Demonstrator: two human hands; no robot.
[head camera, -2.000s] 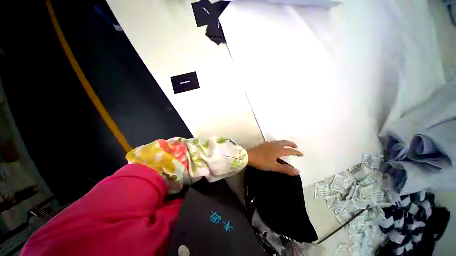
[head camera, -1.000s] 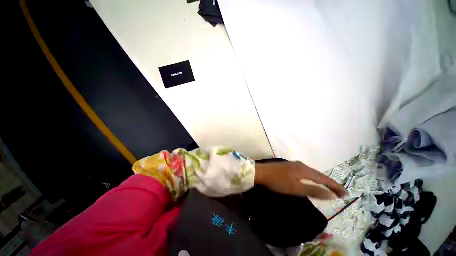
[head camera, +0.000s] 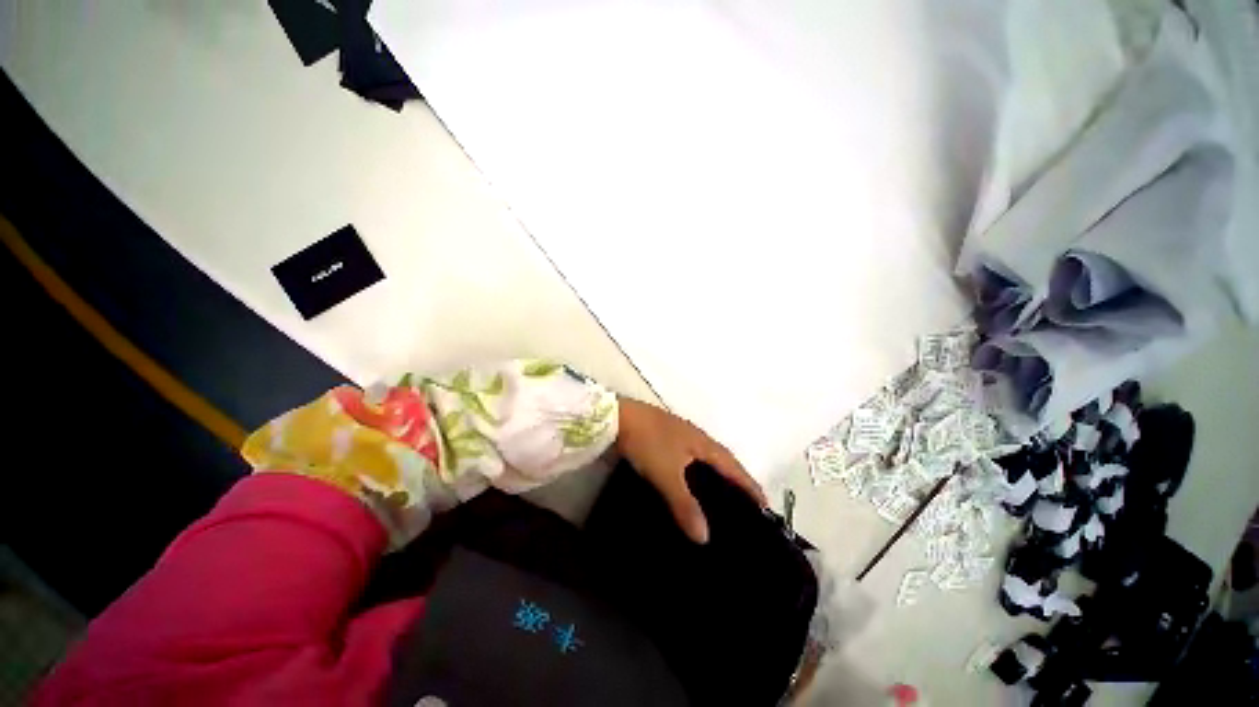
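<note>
A black soft bag (head camera: 725, 580) stands in front of the dark apron at the lower middle, with a small shiny metal piece at its upper right corner. Clear crumpled film shows along its right edge. My left hand (head camera: 684, 467), in a floral sleeve cover, grips the bag's top, thumb on the near face and fingers along the upper edge. Only a sliver of my right hand (head camera: 805, 673) shows at the bag's lower right edge; the rest is hidden or cut off, so its hold cannot be told.
White sheets (head camera: 718, 180) cover the table's middle, with rolled lilac-grey paper (head camera: 1091, 297) at right. Desiccant sachets (head camera: 918, 428) lie right of the bag, a thin dark stick (head camera: 904, 525) on them. Beyond are black-and-white strap bundles (head camera: 1056, 511). A black card (head camera: 327, 271) lies near the left edge.
The view has shifted right. My left hand has come back from over the sachets onto the bag's top. The bag is now raised more fully into view.
</note>
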